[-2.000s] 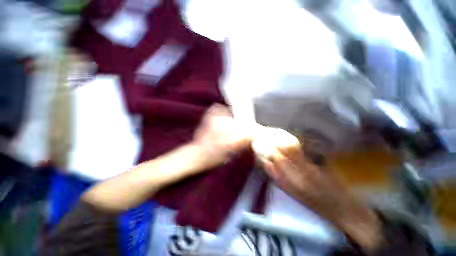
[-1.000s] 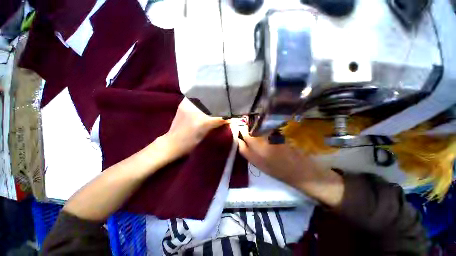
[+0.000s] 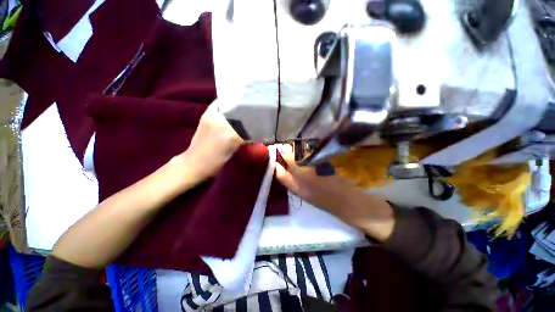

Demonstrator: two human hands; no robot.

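Note:
A maroon panel (image 3: 143,137) lies on the table left of and under the needle area, with a white edge strip (image 3: 254,213) running down from the needle toward the table's front edge. My left hand (image 3: 210,143) presses on the maroon panel just left of the needle, its fingertips partly hidden by the machine head. My right hand (image 3: 304,183) is just right of the needle, fingers at the white strip. The sewing machine head (image 3: 243,79) stands over the work. A reddish light spot lies on the cloth at the presser foot, whose details are too small to tell.
Yellow-orange tuft (image 3: 499,189) lies under and right of the head, beside black looped handles (image 3: 439,187). White pieces (image 3: 52,177) and brown paper (image 3: 11,122) lie at left. Blue baskets (image 3: 131,286) are below the table edge, near a striped apron (image 3: 304,274).
The view has steadied and shifted right. My left hand has moved from beside the needle slightly back and left, now flatter on the maroon panel. My right hand stays by the needle.

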